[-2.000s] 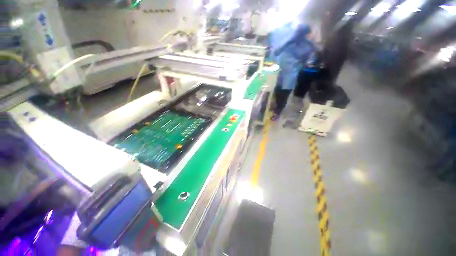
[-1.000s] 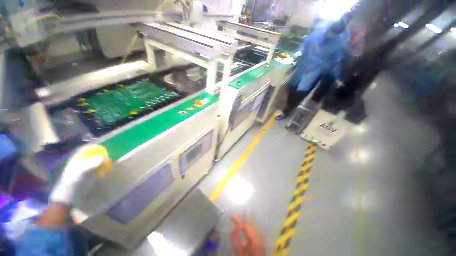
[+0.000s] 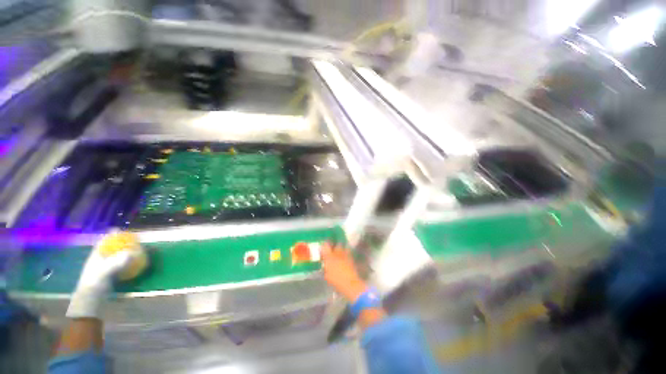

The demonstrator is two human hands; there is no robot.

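A green printed circuit board (image 3: 219,179) lies in a dark carrier (image 3: 307,212) inside the conveyor section, in the middle left. My gloved left hand (image 3: 102,274) holds a round yellowish cup or pot (image 3: 124,252) at the left end of the green top strip (image 3: 197,263). My bare right hand (image 3: 341,270), with a blue wrist band (image 3: 366,300), is at the right end of that strip beside the red button (image 3: 301,253). The picture is blurred; whether the right fingers touch the strip or hold anything cannot be told.
White conveyor rails (image 3: 380,109) cross a raised frame right of the board. A second green-topped section (image 3: 504,230) continues to the right. Violet light falls on the machine at far left. Blue clothing (image 3: 639,256) shows at the right edge.
The view has swung round to face the conveyor. My right hand has come from low over the floor to the strip by the buttons. My left hand still holds the yellowish pot.
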